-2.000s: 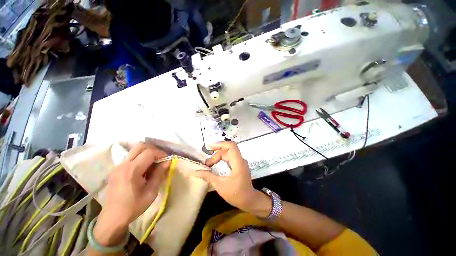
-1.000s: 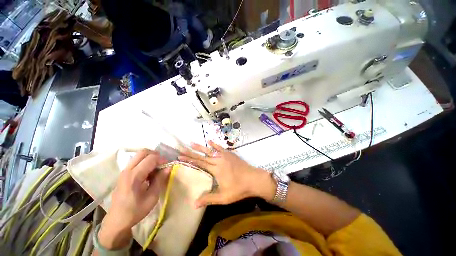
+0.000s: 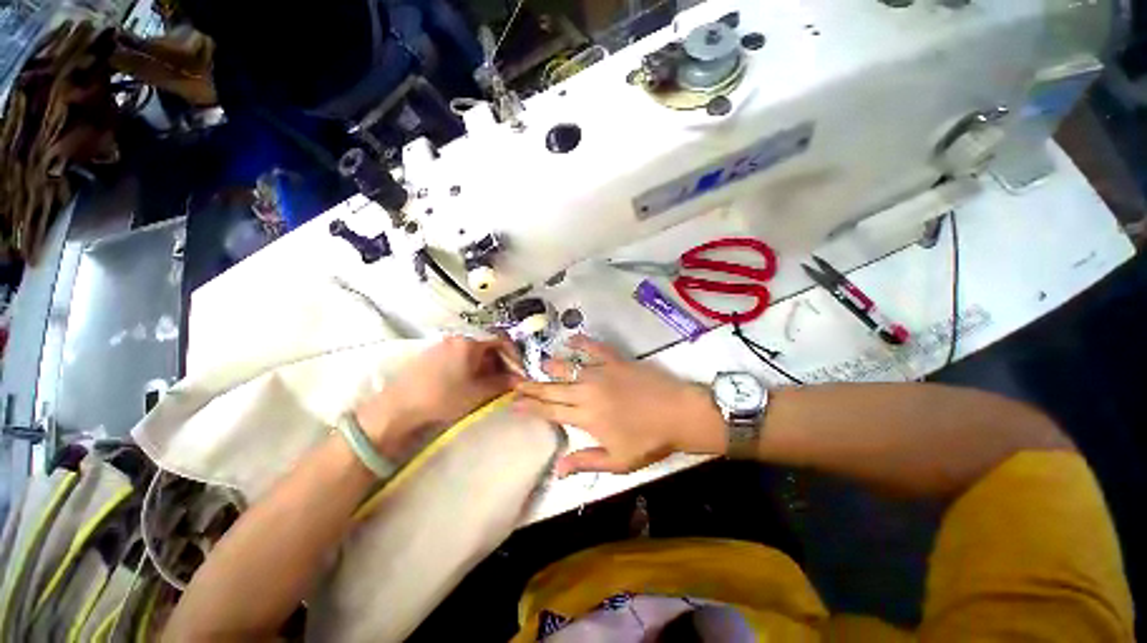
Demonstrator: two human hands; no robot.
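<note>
A beige fabric bag piece with a narrow yellow piping line lies over the table's front left part and hangs past its edge. My left hand pinches the cloth edge close to the presser foot of the white sewing machine. My right hand lies flat on the cloth just right of it, fingers near the foot. The fingertips of my left hand and the cloth edge under them are partly hidden.
Red-handled scissors, a purple packet and small snips lie right of the needle area. A black cord is at the right. A bundle of beige pieces is lower left, by a grey metal surface. Brown pieces are far left.
Both hands have moved forward and right with the cloth, up to the presser foot. The right hand has gone from pinching the edge to lying flat. The camera view has shifted closer to the machine.
</note>
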